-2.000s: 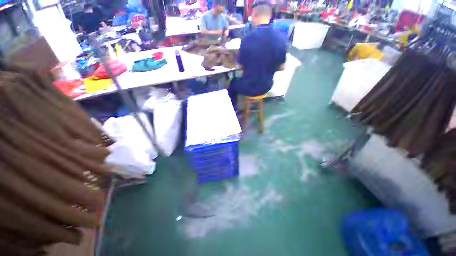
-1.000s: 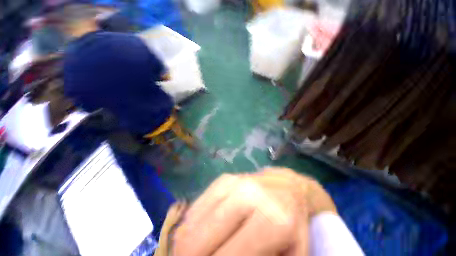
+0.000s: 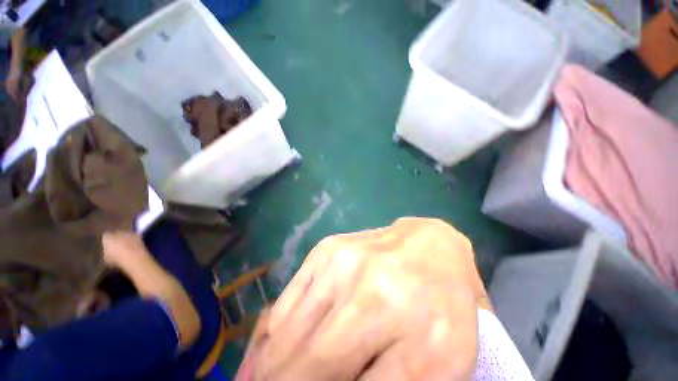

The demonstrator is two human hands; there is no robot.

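Observation:
My right hand is large and close to the camera at the bottom centre, back of the hand up, with a white dotted sleeve at its lower right. Its fingers are curled out of sight, so whether it holds anything cannot be told. My left hand is not in view. A brown coat or garment lies heaped on the table at the left, under the hand of a person in dark blue. A pale bin beyond it holds a small brown piece.
A second pale bin stands at the upper right. A pink cloth covers a container at the right edge. A grey bin with dark contents is at the lower right. A yellow stool stands beside the person. Green floor runs between the bins.
The view has moved forward to the bins and the seated person. My right hand, absent two seconds ago, remains in front. The hanging coats and blue stack have left view.

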